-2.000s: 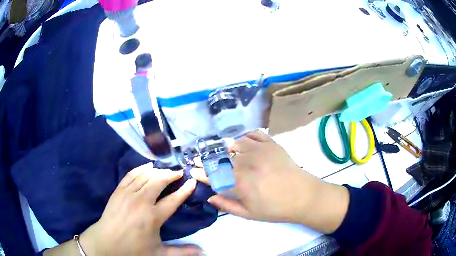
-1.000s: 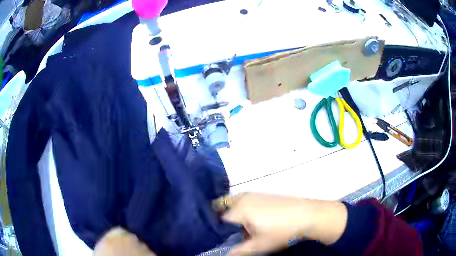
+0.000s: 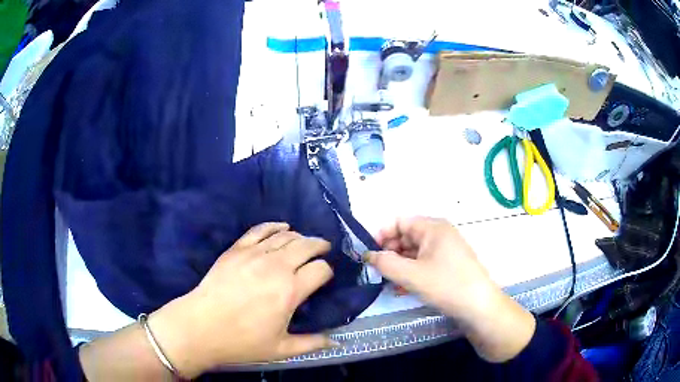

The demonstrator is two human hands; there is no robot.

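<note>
A large dark navy garment (image 3: 149, 149) covers the left of the machine bed and hangs past the table's front left. Its right part lies at the presser foot (image 3: 314, 154). My left hand (image 3: 250, 298) lies on the cloth with fingers bent and spread, not visibly gripping it. My right hand (image 3: 436, 272) pinches the narrow folded edge (image 3: 347, 216) between thumb and fingers, to the front right of the presser foot. Pale cloth (image 3: 358, 240) shows beside this edge. The needle tip is too small to tell.
The white machine head with a blue stripe stands behind. A grey-blue round knob (image 3: 367, 153) is right of the foot. Cardboard (image 3: 514, 88) and a mint-green block (image 3: 538, 107) are on the arm. Green-and-yellow scissors (image 3: 538, 179) and snips (image 3: 595, 205) lie right. A ruler tape (image 3: 373, 328) runs along the front edge.
The cloth first moved toward the front, then was laid flatter. My left hand came back into view on top of it. My right hand moved up and right, now pinching the folded edge.
</note>
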